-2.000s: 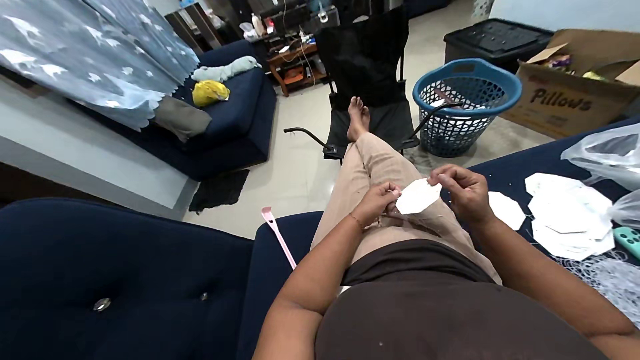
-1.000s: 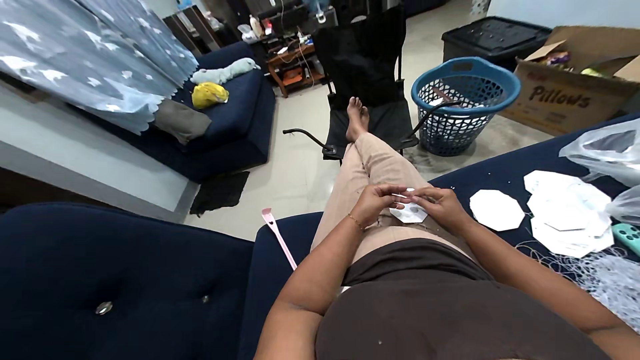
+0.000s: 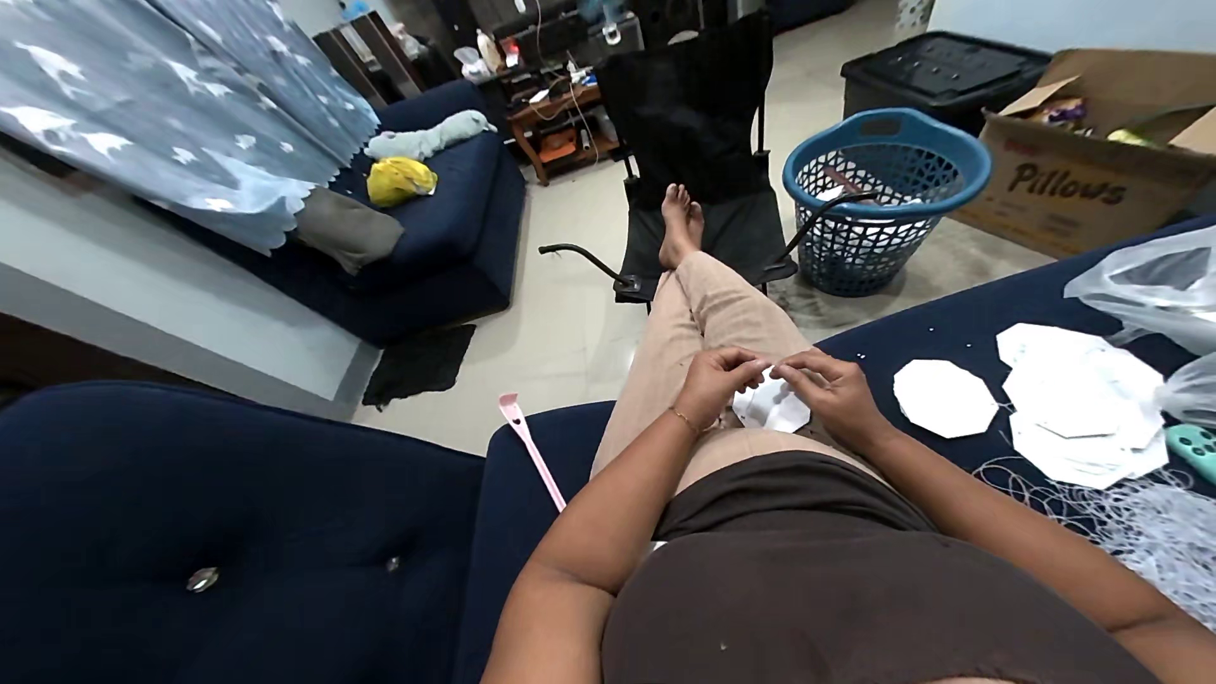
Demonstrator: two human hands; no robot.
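Observation:
A white many-sided paper piece (image 3: 771, 407) lies on my lap, under and between my hands. My left hand (image 3: 719, 382) and my right hand (image 3: 834, 394) meet fingertip to fingertip just over its upper edge. Whatever they pinch there is too small to make out. On the navy sofa to my right lies a single white octagonal piece (image 3: 945, 398), and beside it a loose pile of similar white pieces (image 3: 1083, 404). A tangle of thin white string (image 3: 1154, 532) spreads below the pile.
A pink plastic back scratcher (image 3: 534, 454) rests on the seat at my left. Clear plastic bags (image 3: 1154, 285) and a teal object (image 3: 1195, 448) sit at the far right. Ahead stand a black folding chair (image 3: 698, 104), a blue laundry basket (image 3: 860, 214) and a cardboard box (image 3: 1064, 204).
Two seconds ago my hands held the white piece up between them, apart. They have since come together at the fingertips, and the piece sits lower, on my lap.

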